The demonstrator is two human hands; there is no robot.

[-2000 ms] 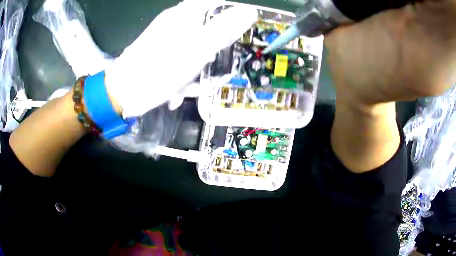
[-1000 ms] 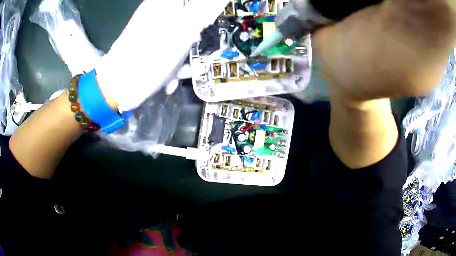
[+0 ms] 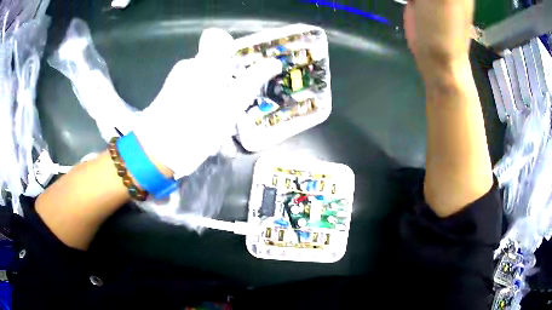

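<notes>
My left hand (image 3: 197,103), in a white glove with a blue band at the wrist, holds an open white power strip housing (image 3: 318,112) by its left side, slightly tilted. Its fingers cover part of the inside. A green circuit board with a yellow block (image 3: 296,79) and blue parts shows in it. A second open housing (image 3: 299,255) lies flat on the mat below, with brass strips, red wire and a green board inside. My bare right hand (image 3: 440,30) is at the top right edge, partly cut off; its fingers and anything in them are out of the picture.
The dark green glossy mat (image 3: 387,109) lies under the work. Bagged cords (image 3: 21,103) hang at the far left, and a clear bag (image 3: 91,79) lies upper left. White housings (image 3: 520,79) stand in a row at right, above wrapped board assemblies (image 3: 508,269). A blue line (image 3: 351,11) shows at the top.
My right hand has moved up and away from the held housing, and the dark tool with the pale nose is out of view. The held housing is now tilted; both housings appear smaller and lower.
</notes>
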